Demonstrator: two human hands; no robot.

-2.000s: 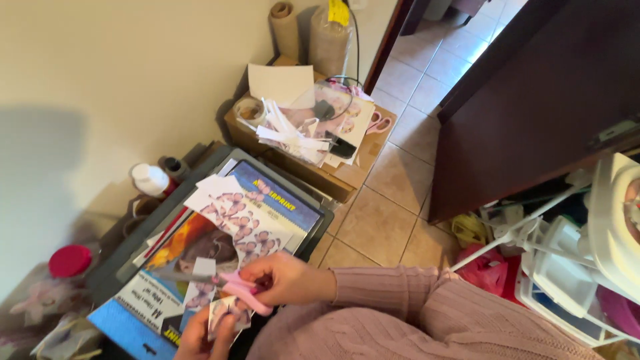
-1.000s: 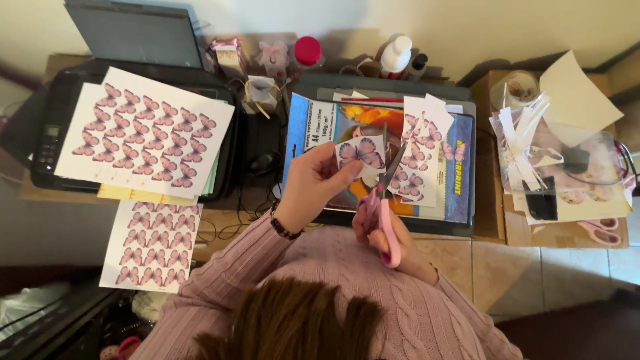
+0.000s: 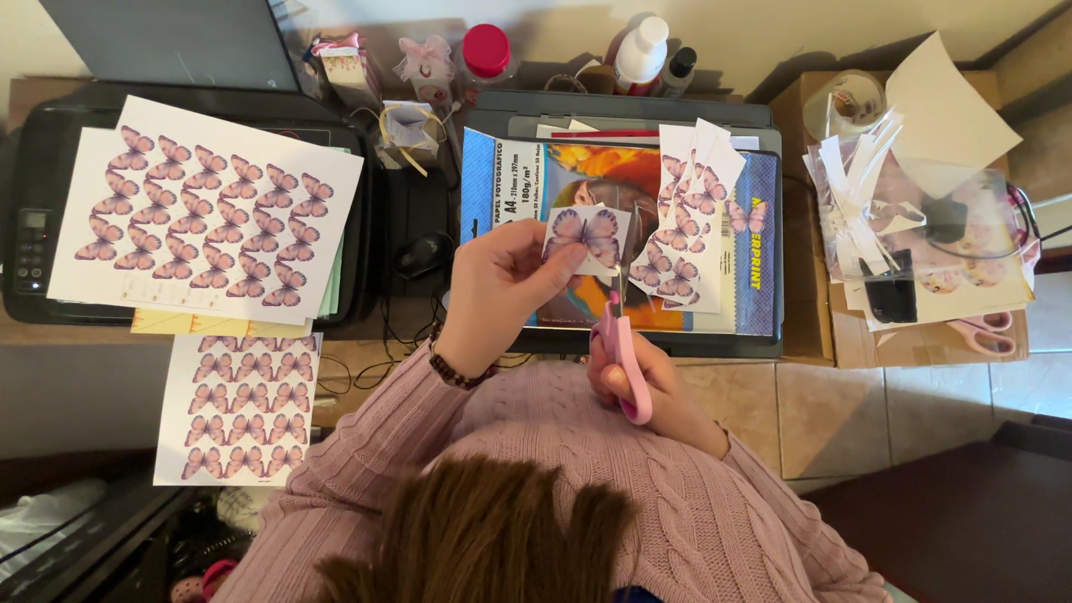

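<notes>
My left hand [image 3: 502,280] pinches a small white paper square with a printed pink butterfly [image 3: 586,238] between thumb and fingers. The fingers of my right hand [image 3: 649,385] are in the handles of pink-handled scissors [image 3: 624,360], whose blades point up along the square's right edge. Both are above a photo paper packet [image 3: 511,201] lying on a dark grey printer or similar flat machine. Cut sheet pieces with butterflies [image 3: 687,243] rest on the packet's right part, beside a single cut-out butterfly [image 3: 747,216].
Butterfly sheets [image 3: 218,193] lie on a black printer [image 3: 50,151] at left, and another sheet [image 3: 239,410] hangs below. Bottles [image 3: 643,50] and a red-lidded jar [image 3: 487,52] stand behind. At right, a cardboard box [image 3: 804,310] bears paper strips [image 3: 854,184], tape and other pink scissors [image 3: 980,331].
The view has swung strongly since two seconds ago. Since one second ago, the scissor blades have turned more upright beside the butterfly square, which my left hand still holds.
</notes>
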